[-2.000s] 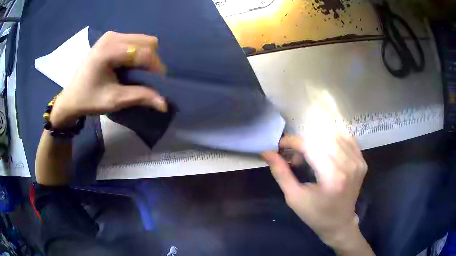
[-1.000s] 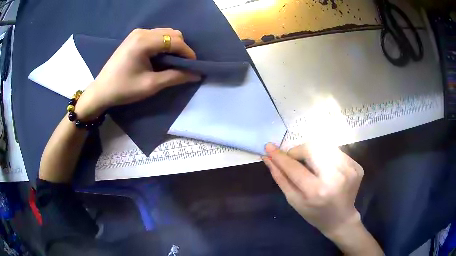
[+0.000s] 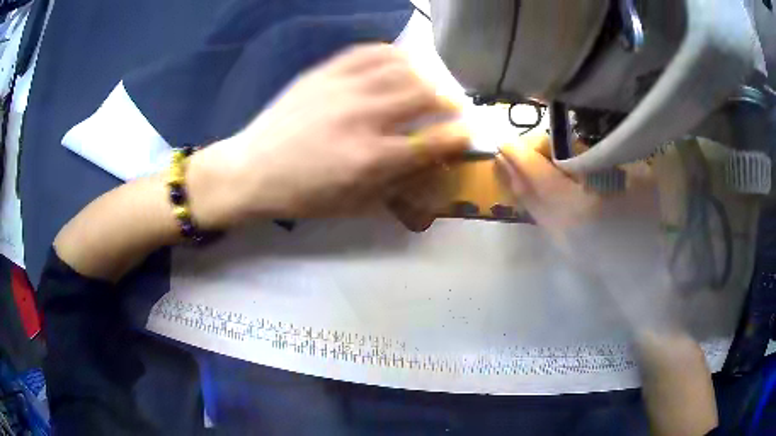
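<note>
The dark panel (image 3: 213, 68) covers the upper left of the table. A white pointed piece (image 3: 119, 132) lies on it by my left wrist. My left hand (image 3: 332, 136) is blurred, in front of the sewing machine, with its fingertips at a small grey edge of cloth. My right hand (image 3: 570, 196) is strongly blurred and reaches up from the lower right; its fingertips meet the same edge beside the presser area. The cloth between the hands is mostly hidden. The sewing machine head (image 3: 587, 60) stands at the upper right, its lamp glowing beneath.
The worn yellow-brown machine bed (image 3: 481, 192) shows below the hands. Scissors (image 3: 702, 243) lie at the right, partly seen through the blur of my right arm. The white table (image 3: 408, 289) has a printed ruler scale (image 3: 340, 345) along its front edge. A red object (image 3: 25, 302) is at far left.
Both hands have moved up and away from the table's front edge to the machine, bringing the cloth. The machine head has come into view. The folded pale face is no longer spread out.
</note>
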